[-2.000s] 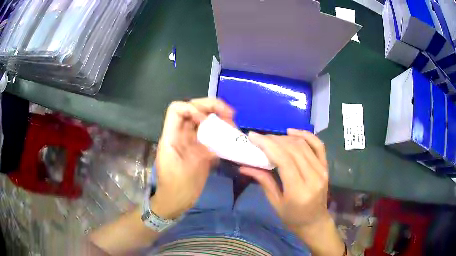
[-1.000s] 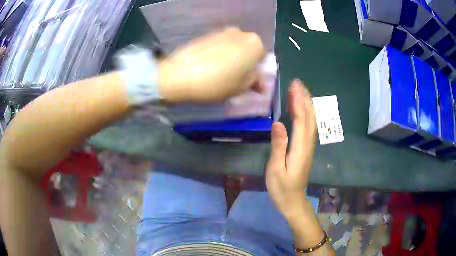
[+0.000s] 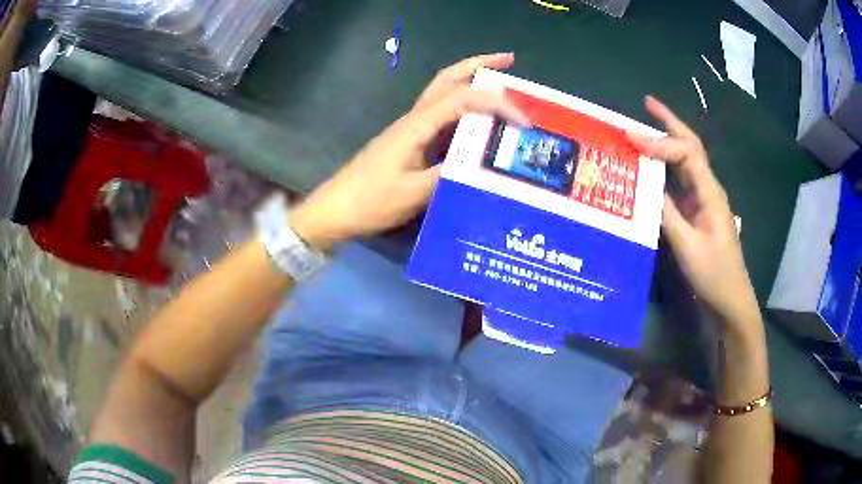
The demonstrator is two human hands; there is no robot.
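Note:
A retail carton (image 3: 539, 255) is held up over the bench's near edge, above my lap. Its printed face shows a blue part with white text and a red part with a device picture. A rounded tab sticks out at its near edge. My left hand (image 3: 425, 142) grips its left side, with fingers over the top left corner. My right hand (image 3: 695, 203) holds its right side. The carton's inside is hidden.
Clear blister trays (image 3: 180, 33) are stacked at the far left. Blue-and-white cartons (image 3: 818, 255) stand at the right. A white paper piece (image 3: 738, 59) and thin strips lie on the green bench (image 3: 331, 104). A red stool (image 3: 113, 203) stands below left.
The carton lay open on the bench; now it is lifted, with its printed face showing. Both hands have moved onto its sides. The view has shifted.

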